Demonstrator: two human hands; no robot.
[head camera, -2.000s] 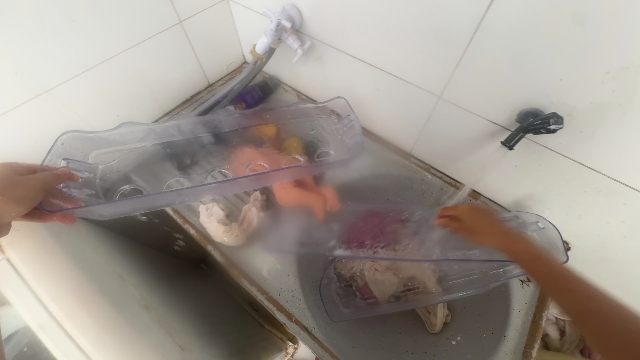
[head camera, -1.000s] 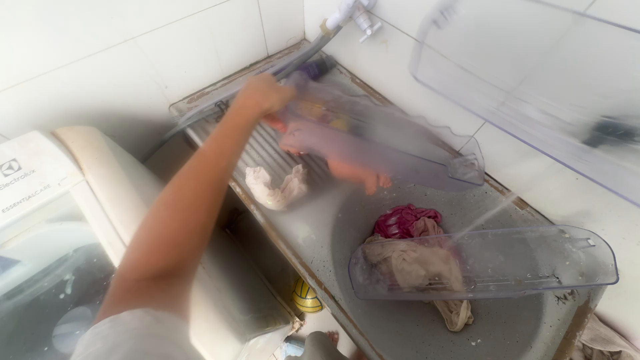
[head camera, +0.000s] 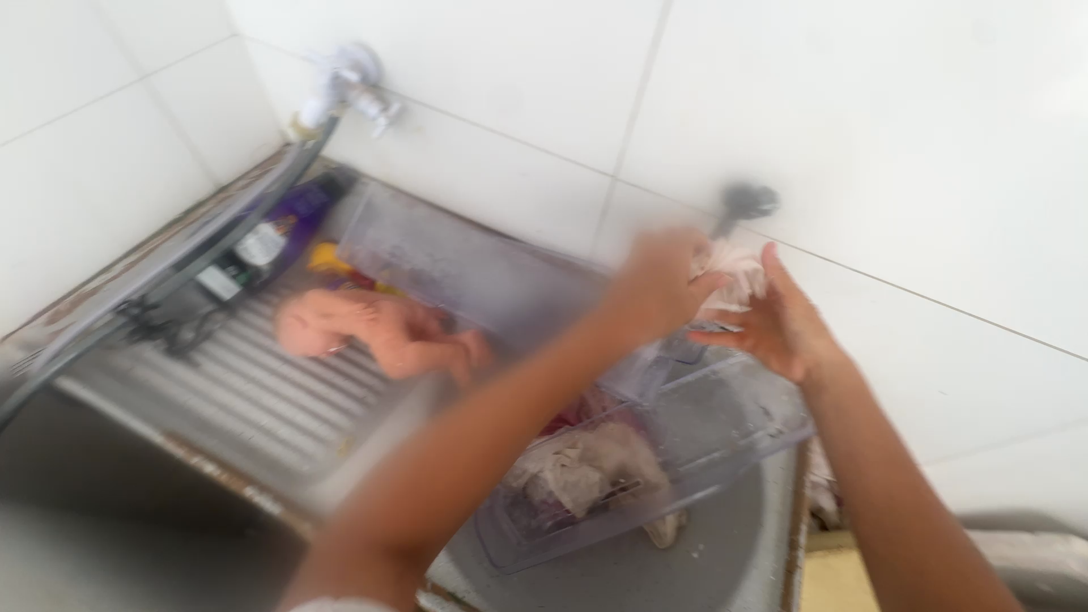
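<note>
Just below the black wall tap (head camera: 748, 202), my left hand (head camera: 667, 280) grips a wet whitish cloth (head camera: 729, 274). My right hand (head camera: 778, 323) is at the cloth's other side, fingers spread and touching it. Under them a clear plastic bin (head camera: 722, 425) lies in the round basin (head camera: 714, 544), with a beige cloth (head camera: 578, 476) and a magenta cloth seen at or through it. A second clear plastic bin (head camera: 476, 263) leans along the back wall, partly hidden by my left arm. A bare toy doll (head camera: 382, 331) lies on the ribbed drainboard beside it.
A purple bottle (head camera: 289, 225) and a yellow and red item (head camera: 340, 268) lie at the drainboard's back left. A grey hose (head camera: 195, 263) runs from the white wall valve (head camera: 353, 85) along the left edge. The tiled wall (head camera: 918, 170) rises behind the sink.
The whitish cloth that lay on the drainboard's front is now up at my hands near the tap. My left hand has moved right from the drainboard. One clear bin now rests by the back wall.
</note>
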